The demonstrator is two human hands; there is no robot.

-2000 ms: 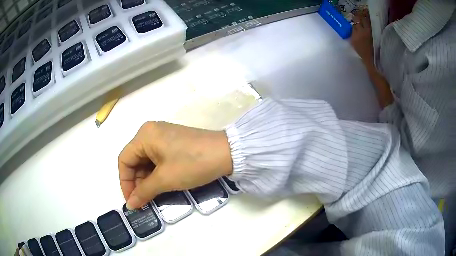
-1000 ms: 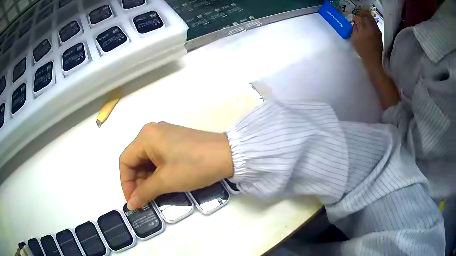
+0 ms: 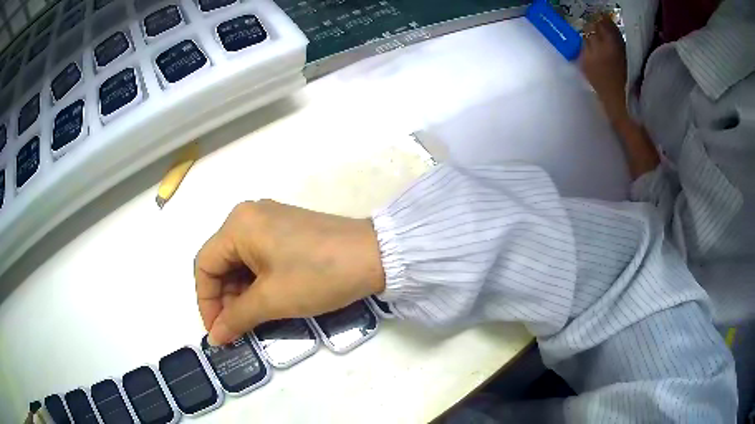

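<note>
Several dark watch-like units with pale rims stand in a curved row along the bench's near edge. My right hand (image 3: pixel 277 265) reaches in from the right, thumb and forefinger pinched at the upper corner of one unit (image 3: pixel 240 368) with faint pale text. The fingertips seem to grip the edge of its thin printed film; the exact contact is hidden. Units to its left look plain dark. Two to its right (image 3: pixel 286 348) are glossy with white reflections, and another is partly under my cuff. At the lower left edge a tiny part of my left hand (image 3: pixel 35 416) may show, cut off and unclear.
A white foam tray (image 3: pixel 248 79) with dark units fills the upper left. A yellow blade (image 3: pixel 176 178) lies below it. A green mat (image 3: pixel 372 29) is behind. At the upper right are a blue bin (image 3: pixel 553 31), and another person's hand (image 3: pixel 604 62) and striped sleeve.
My right hand stays pinched at the same unit, nearly still. The other person's hand at the upper right has shifted slightly. The row of units has not moved.
</note>
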